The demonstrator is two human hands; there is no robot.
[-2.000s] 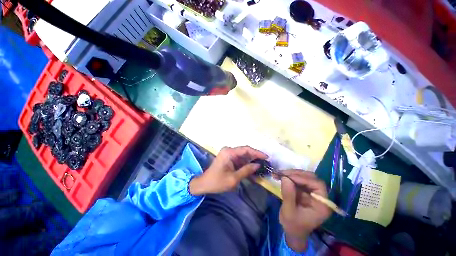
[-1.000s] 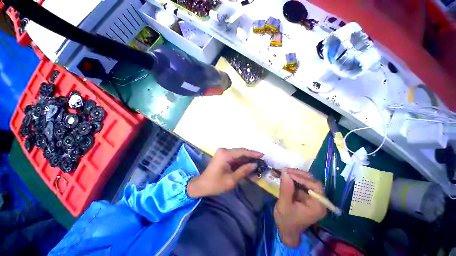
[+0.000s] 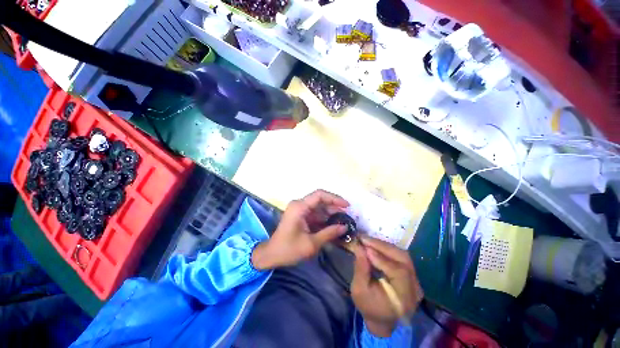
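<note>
My left hand (image 3: 298, 231) holds a small round black unit (image 3: 342, 227) between thumb and fingers, over the near edge of the pale yellow mat (image 3: 326, 153). My right hand (image 3: 386, 284) grips a thin wooden-handled tool (image 3: 389, 293) like a pen. The tool's tip end is at the lower right rim of the unit; whether it touches cannot be told. My fingers hide part of the unit. A white sheet (image 3: 384, 216) lies on the mat just beyond my hands.
A red tray (image 3: 146, 204) heaped with black round units (image 3: 80, 180) is at left. A thick dark screwdriver (image 3: 238, 98) hangs over the mat. A white shelf (image 3: 408, 122) holds small batteries (image 3: 368, 51). Slim sticks (image 3: 444, 217) and a yellow note sheet (image 3: 504, 258) lie at right.
My right hand has moved left and slightly down, and the tool's handle now points more steeply downward. The unit in my left hand has shifted slightly left. The whole view has shifted a little.
</note>
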